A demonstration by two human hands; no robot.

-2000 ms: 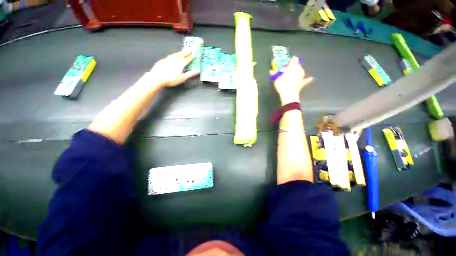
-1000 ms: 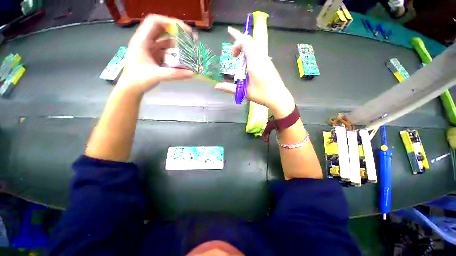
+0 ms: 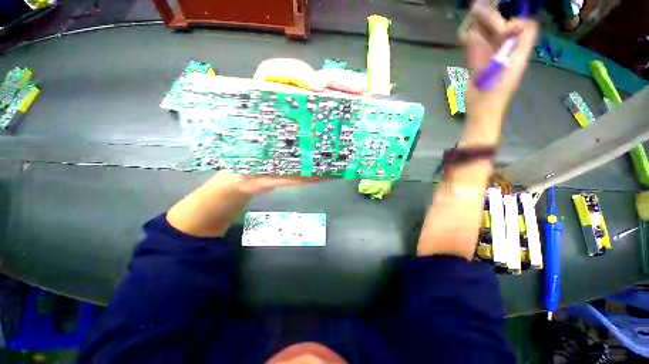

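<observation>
A green power supply board [image 3: 306, 135] is held up close in front of me, its solder side facing me with many silvery joints. My left hand [image 3: 249, 183] holds it from behind and below; fingertips show above its top edge and most of the hand is hidden. My right hand [image 3: 498, 43] is raised at the upper right, blurred, closed around a purple marker pen [image 3: 496, 65], away from the board. A pale white-green card or board [image 3: 285, 229] lies flat near my body.
A yellow-green wrapped bar [image 3: 379, 50] lies across the belt, partly behind the board. Single boards [image 3: 457, 89] lie at right and left. Boards on their sides [image 3: 512, 231], a blue tool [image 3: 552, 263] and a slanting metal post [image 3: 583, 138] are at right. A red-brown box [image 3: 235, 15] is at the far edge.
The board has turned its solder side to me and come closer in my left hand. My right hand has moved away up and to the right with the marker pen.
</observation>
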